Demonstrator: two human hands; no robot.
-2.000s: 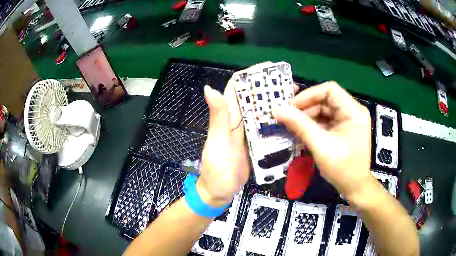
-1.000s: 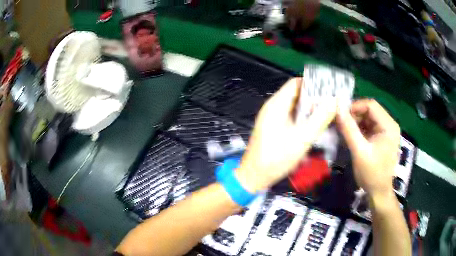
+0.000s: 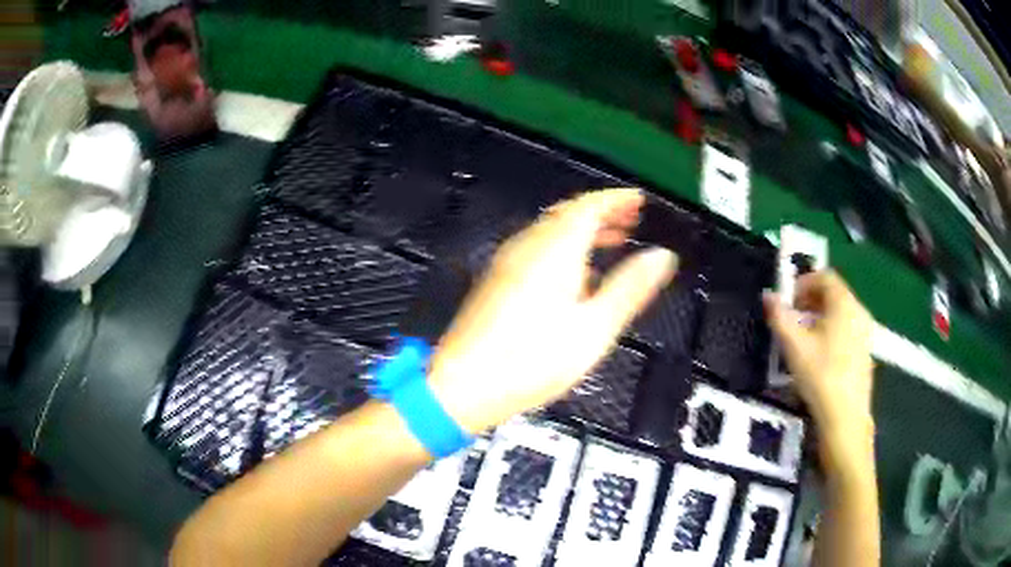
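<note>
My left hand [image 3: 554, 299], with a blue wristband [image 3: 419, 397], is over the middle of the black blister tray [image 3: 333, 266], fingers apart and empty. My right hand [image 3: 823, 338] is at the tray's right edge, thumb and fingers closed on the upright white housing frame [image 3: 800, 253]; its lower part is hidden by the hand. Several white frames [image 3: 608, 504] lie in the near tray pockets, and one [image 3: 741, 430] lies sideways above them. A pale unit [image 3: 725, 183] with red at its upper left lies on the green belt edge beyond the tray.
A white desk fan [image 3: 83, 177] stands at the left. An upright smartphone [image 3: 172, 78] is behind it. The green belt [image 3: 577, 122] carries scattered units and red pieces. A white strip [image 3: 931, 366] runs along the bench. A blurred red thing [image 3: 44, 487] is at lower left.
The circuit board unit with red is gone from my hands. My left hand opened and moved left in view; my right hand took hold of a frame at the right. The view has shifted.
</note>
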